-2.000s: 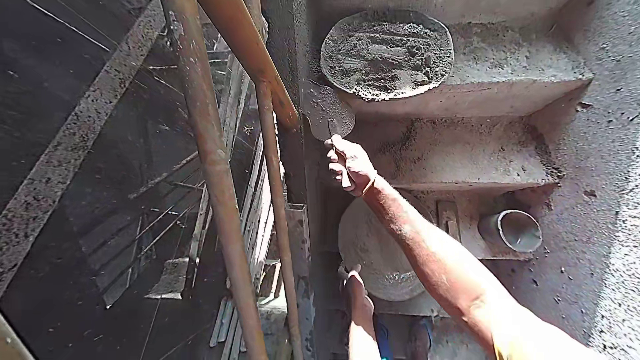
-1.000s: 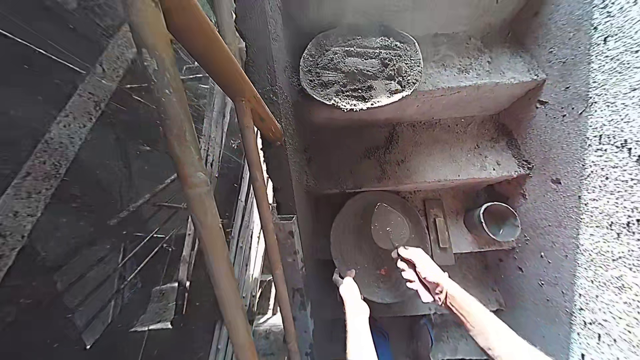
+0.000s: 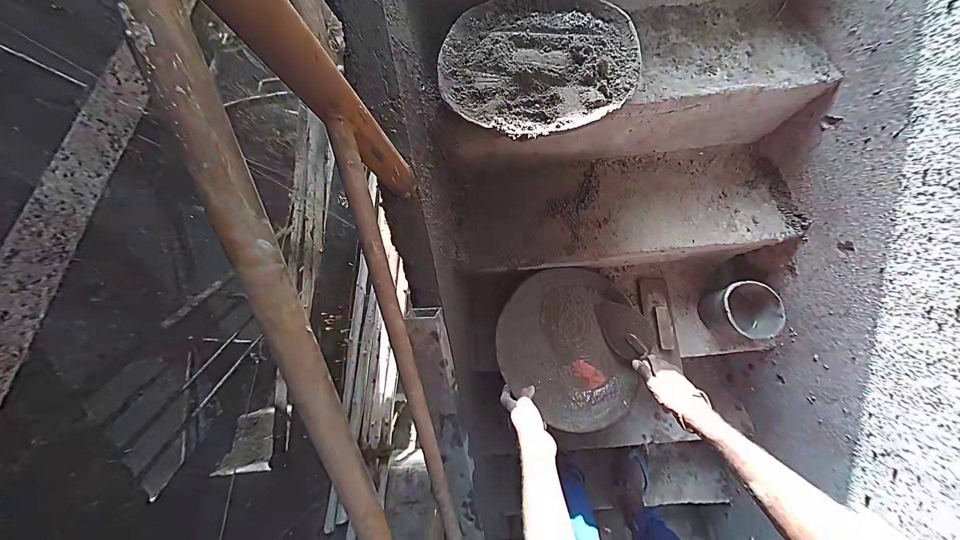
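My right hand (image 3: 667,382) grips the handle of a trowel (image 3: 624,328), whose broad blade lies over the right part of a round mortar pan (image 3: 525,322). Wet grey mortar and a small reddish patch show in the pan. At the pan's lower left rim, my left hand (image 3: 525,405) holds the edge with its fingers. Just right of the pan, a plastering float (image 3: 664,328) rests on the step. Higher up the stairs sits a second round pan (image 3: 442,82) heaped with rough grey mortar.
A bucket (image 3: 754,310) stands right of the float on the concrete steps (image 3: 637,210). Bamboo poles (image 3: 262,255) and a brown wooden beam (image 3: 330,82) run along the open left side. A rough wall (image 3: 847,300) bounds the right. My feet are on a lower step.
Two seconds ago my right hand held the trowel near the stairs' left edge, below the upper pan. It came down to the lower pan, then the trowel moved from its middle to its right side.
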